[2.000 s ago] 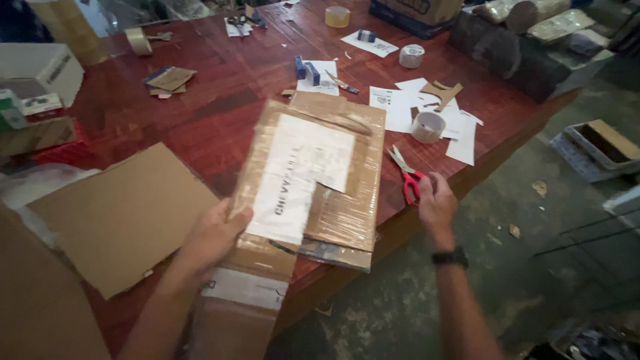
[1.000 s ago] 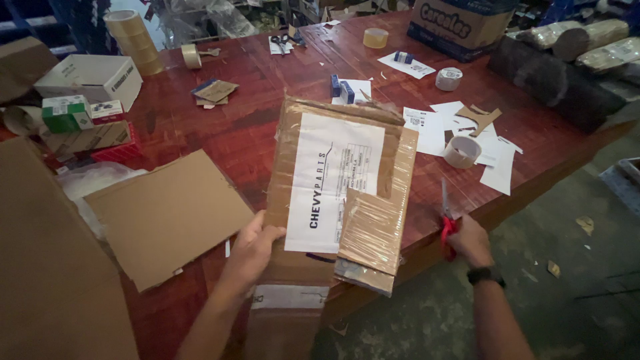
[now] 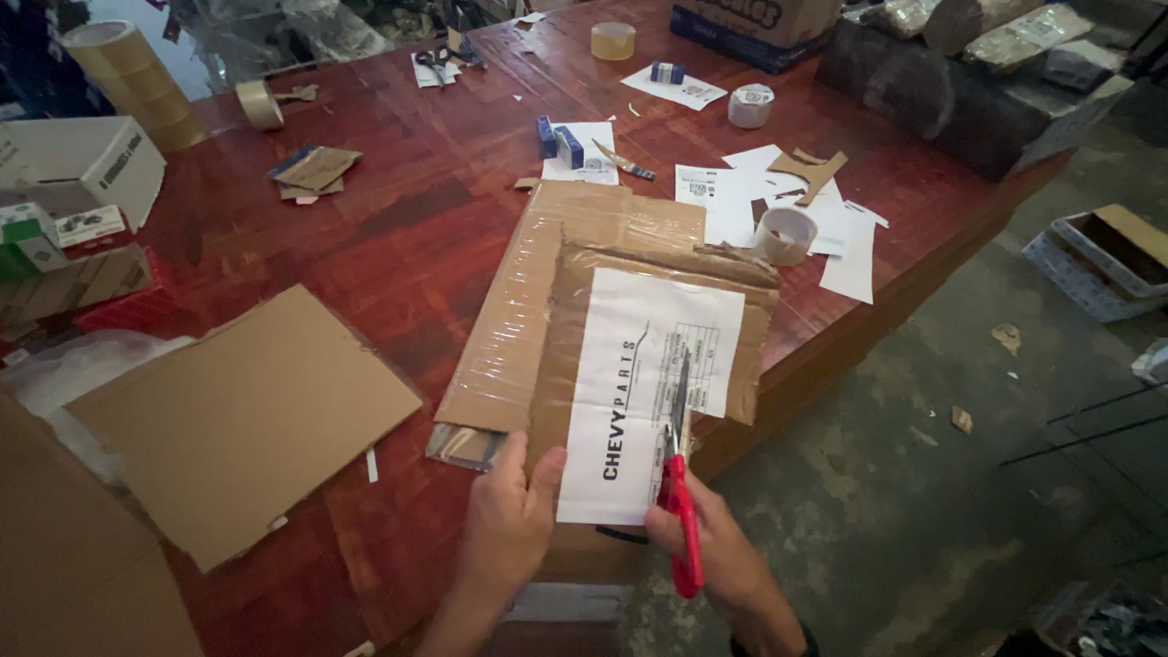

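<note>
A piece of cardboard (image 3: pixel 570 301) under clear tape bears a white printed sheet (image 3: pixel 602 365) and lies partly over a flat, plastic-wrapped cardboard package (image 3: pixel 497 319). My left hand (image 3: pixel 516 511) grips the lower left edge of the labelled cardboard, thumb near the sheet. In my right hand (image 3: pixel 716 538) are red-handled scissors (image 3: pixel 683 520), their blades pointing away over the right part of the sheet. The right fingers are partly hidden behind the handles and cardboard. More cardboard extends below, between my wrists.
A loose cardboard sheet (image 3: pixel 246 420) lies at left. Beyond the package are a tape roll (image 3: pixel 785 235), paper scraps (image 3: pixel 849 265), small blue boxes (image 3: pixel 569 148) and a utility knife (image 3: pixel 625 162). Small boxes and a stack of tape rolls (image 3: pixel 137 87) stand far left. The table edge (image 3: pixel 876 319) runs along the right.
My right hand has brought the scissors left, from beside the package to over the sheet. The labelled cardboard has shifted, now showing more of the wrapped package at its left.
</note>
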